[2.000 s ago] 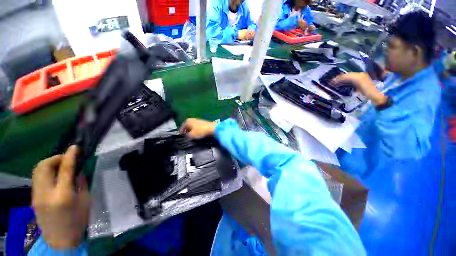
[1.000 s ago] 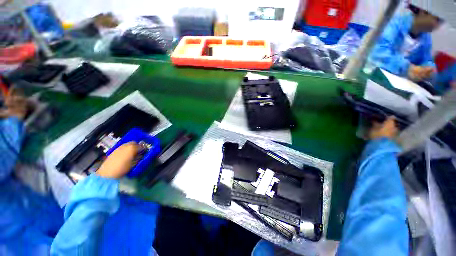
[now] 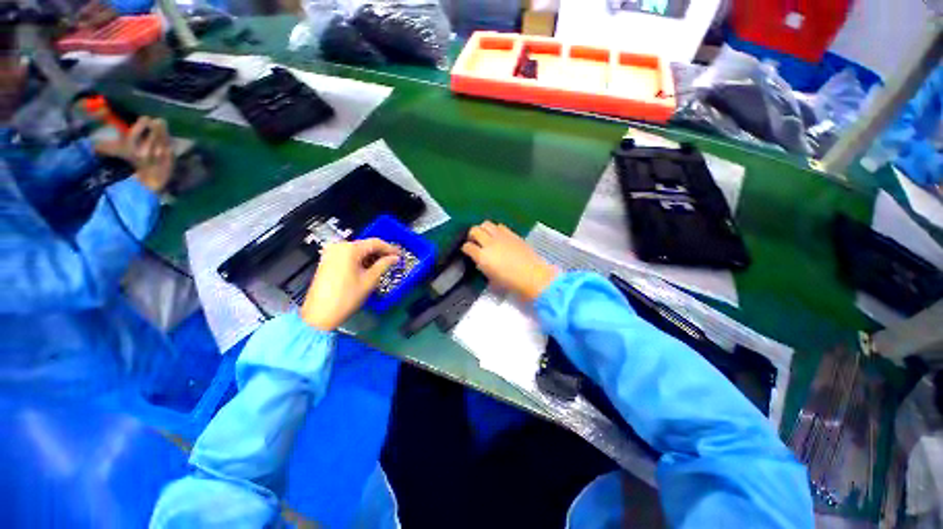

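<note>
My left hand point(image 3: 352, 281) is at the small blue bin point(image 3: 414, 271), thumb and fingertips together over the tiny silver parts inside. Whether it pinches one cannot be told. My right hand point(image 3: 509, 260) is palm down, fingertips at the upper end of the loose black bars point(image 3: 451, 293) right of the bin. Its grip on a bar is unclear. A wide black tray body point(image 3: 713, 336) lies on a foam sheet at the right, mostly hidden under my right forearm. Another black tray body with a white centre piece point(image 3: 329, 229) lies on foam behind and left of the bin.
A divided orange tray point(image 3: 564, 74) stands at the back. A smaller black subassembly point(image 3: 677, 207) lies on a sheet behind my right arm. Thin silver strips point(image 3: 835, 424) lie at the right. Another worker's hand point(image 3: 150, 155) is at the left.
My right hand has come from the far right to the black bars. My left hand remains at the blue bin. The view has shifted left, and my right forearm now covers the right tray body.
</note>
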